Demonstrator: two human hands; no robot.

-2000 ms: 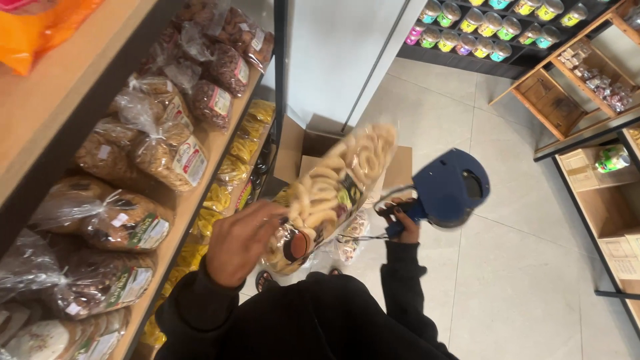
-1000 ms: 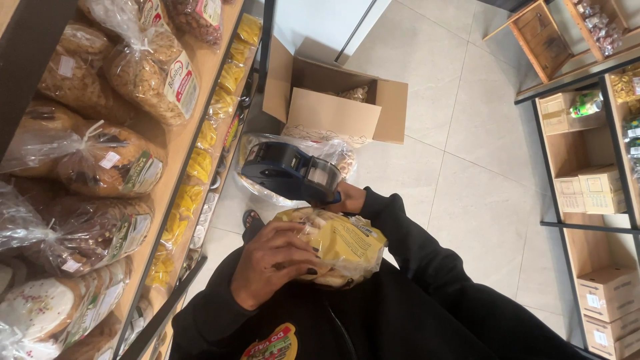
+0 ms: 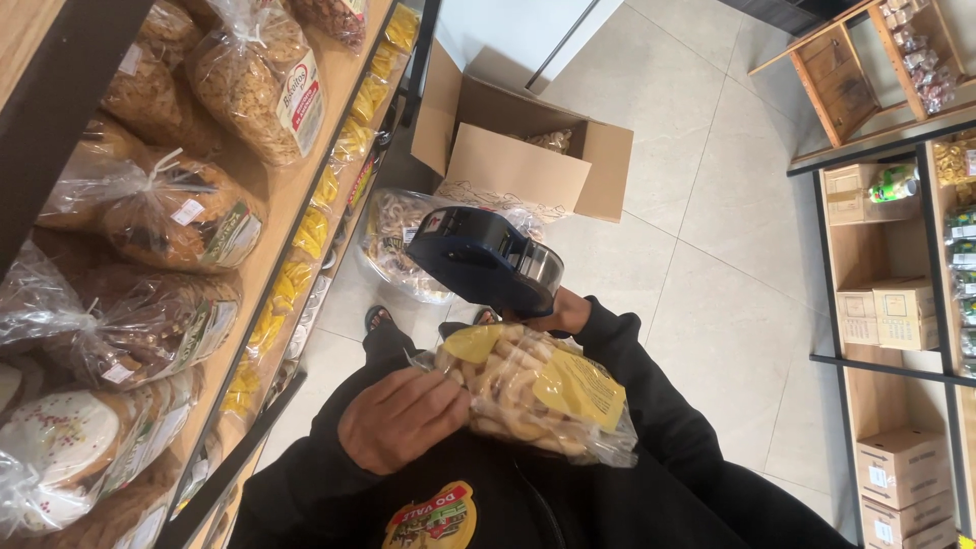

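A clear plastic bag of ring-shaped biscuits [image 3: 526,389] with a yellow label lies in front of my chest. My left hand [image 3: 404,419] grips the bag at its left end, fingers bent over the plastic. Beyond the bag, my right hand [image 3: 563,311] is closed on a dark blue handheld label gun [image 3: 488,259] with a clear round cover; most of its fingers are hidden behind the gun and the bag. Past the gun, another large clear bag of biscuits [image 3: 396,236] rests on the floor, beside an open cardboard box [image 3: 518,171] with bagged biscuits [image 3: 553,140] inside.
On the left, a wooden shelf [image 3: 305,229] holds bagged breads and biscuits [image 3: 252,91], with yellow packets [image 3: 313,229] on a lower level. Shelving [image 3: 869,252] with small cartons [image 3: 903,465] stands at the right. A pale panel [image 3: 518,30] rises behind the box.
Two seconds ago the label gun was at the right, away from the biscuit bag; it is now just beyond it. The bag has come down nearer my chest, its yellow label now facing up.
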